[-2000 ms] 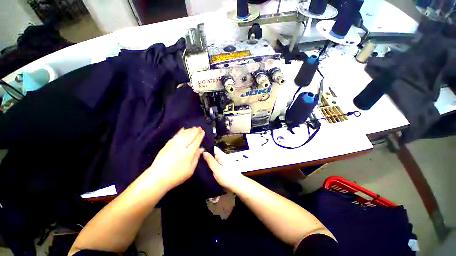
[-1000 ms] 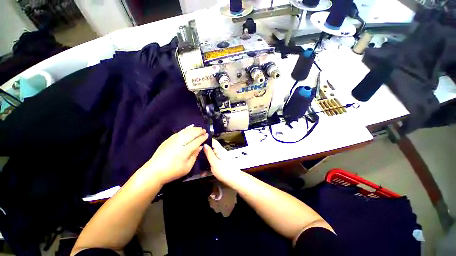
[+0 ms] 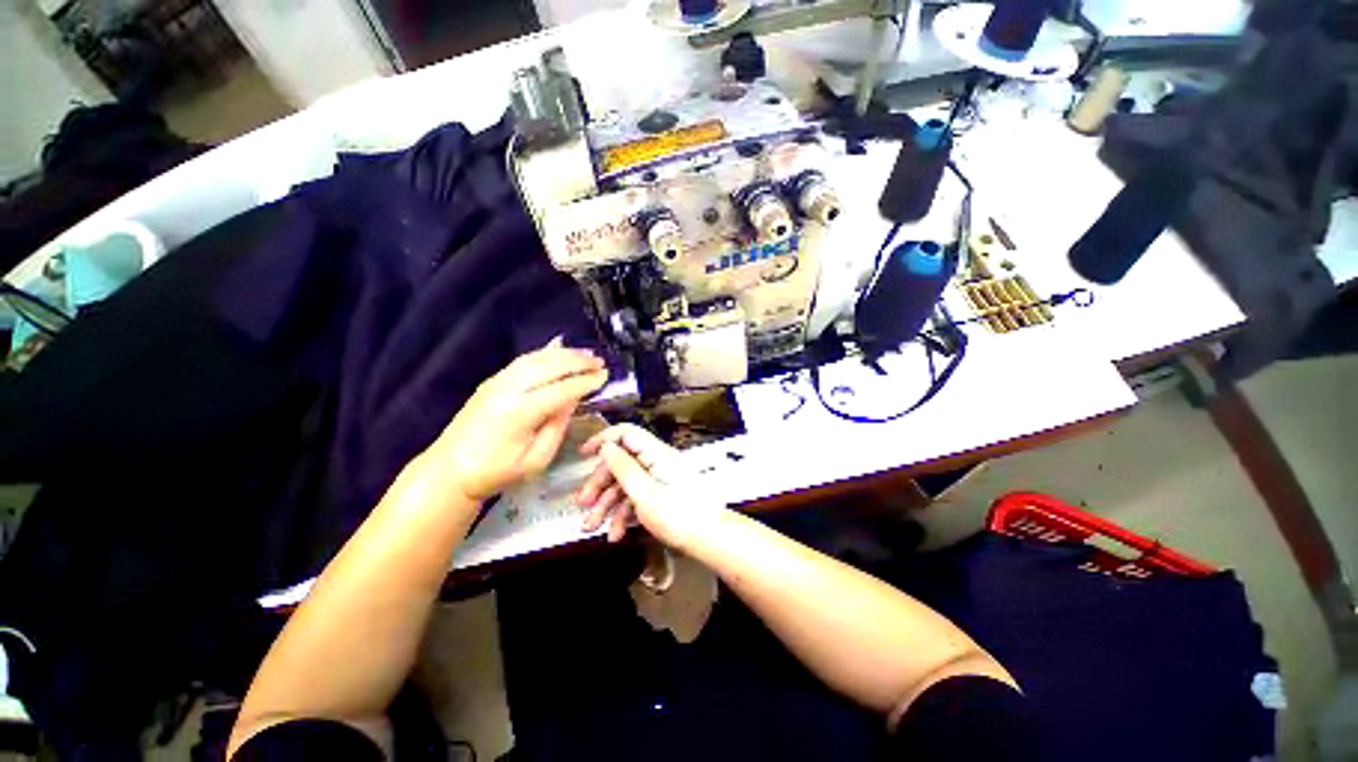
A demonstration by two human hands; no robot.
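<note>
A large dark navy-purple garment panel (image 3: pixel 402 320) lies bunched on the table left of the overlock machine (image 3: pixel 700 223), its edge close to the needle area. My left hand (image 3: pixel 529 417) rests on the cloth's right edge by the needle area, fingers together and pointing at the machine; whether it grips the cloth is hard to tell. My right hand (image 3: pixel 638 484) is at the table's front edge below the needle area, fingers bent and apart, with no cloth in it.
Dark thread cones with blue tops (image 3: pixel 906 298) stand right of the machine, near a row of brass-coloured parts (image 3: pixel 1010 304). A red basket (image 3: pixel 1102 536) with navy cloth (image 3: pixel 1102 633) is at lower right. Grey-black cloth (image 3: pixel 1266 194) hangs at the far right. The table's brown front edge (image 3: pixel 894 479) runs below.
The cloth has shifted away from the table's front, baring white table under my hands. My right hand has come off the cloth and its fingers have spread. My left hand has moved slightly up.
</note>
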